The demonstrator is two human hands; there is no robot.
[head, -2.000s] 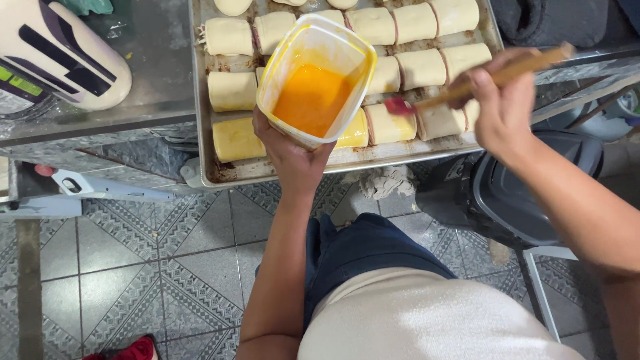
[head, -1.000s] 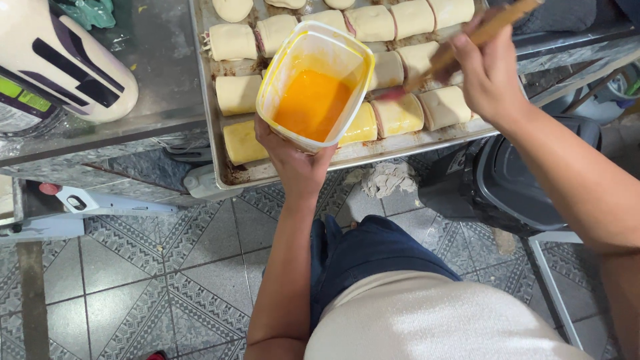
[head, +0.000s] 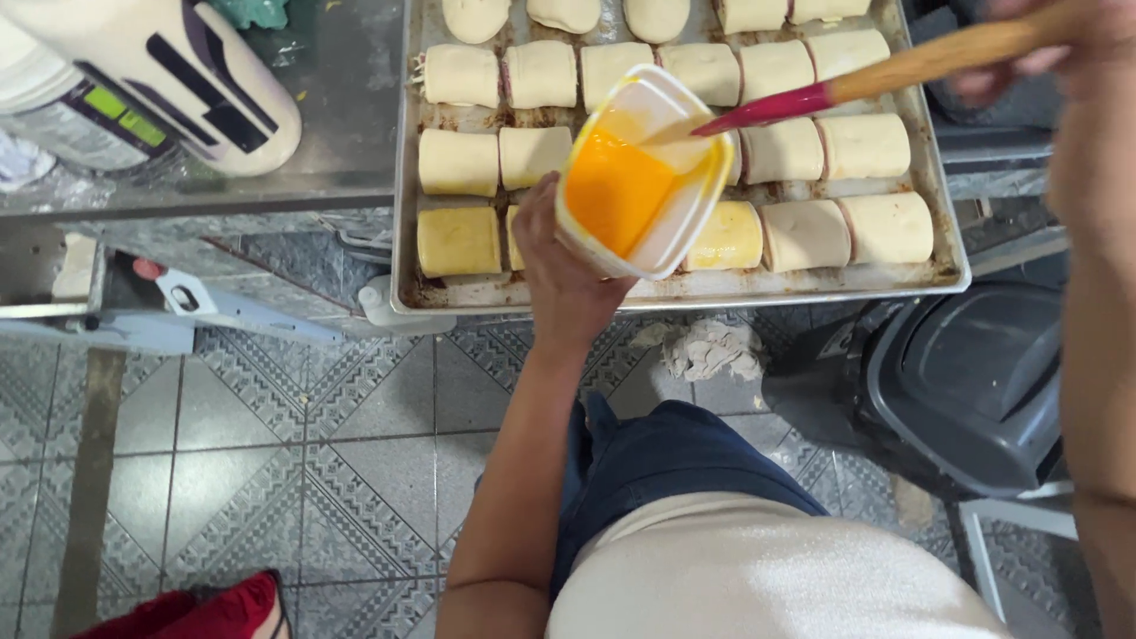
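Observation:
My left hand grips a white plastic tub from below, tilted, with orange-yellow liquid pooled at its left side. Up at the right, my right hand holds the wooden handle of a brush; its dark pink end reaches over the tub's rim, with the tip inside. Beneath them a metal baking tray carries rows of filled dough rolls. In the front row, a roll at the left and one right of the tub look yellow and glossy; the two at the right end look pale.
A cream and dark bottle and a white tub with a dark label stand left on the counter. Below are a dark lidded bin, a crumpled cloth on the tiled floor, and part of someone's foot beside red fabric.
The brush, over the front-row rolls earlier, now has its tip in the tub. My left hand has tipped the tub, and the liquid has shifted to one side. Red fabric shows more at the lower left.

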